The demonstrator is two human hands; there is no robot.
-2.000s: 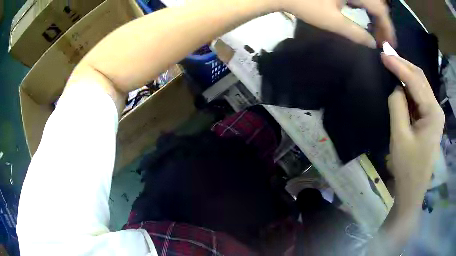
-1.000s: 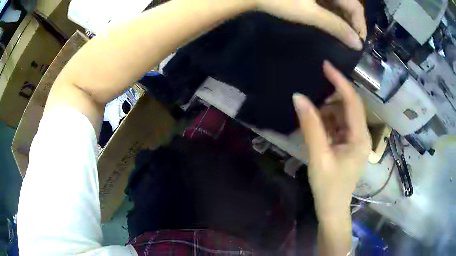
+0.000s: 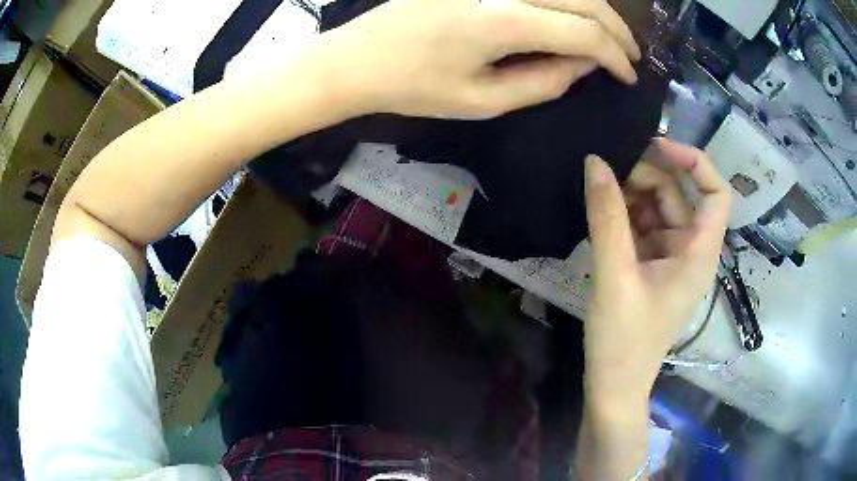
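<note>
A black fabric piece (image 3: pixel 536 178) lies on the white table by the machine's needle area. My left hand (image 3: pixel 526 56) rests on its upper part with bent fingers, palm down. My right hand (image 3: pixel 648 207) is at the piece's right edge, thumb and fingers curled near the cloth; whether it pinches the edge is not clear. The white-grey overlock machine (image 3: pixel 752 169) stands at the right, and its needle area is partly hidden by my left fingers and the cloth. A black work pile (image 3: pixel 348 348) lies on the lap over plaid clothing (image 3: pixel 310 456).
An open cardboard carton (image 3: pixel 221 310) with white and black pieces stands left of the lap. Dark thread snips (image 3: pixel 742 305) lie right of the machine front. Printed ruler marks run along the table edge (image 3: pixel 404 193). A black strip crosses the white surface at the upper left.
The view has swung toward the machine. The black piece has turned and moved to the needle area. My left hand now lies flatter over it; my right hand has moved closer to the machine plate.
</note>
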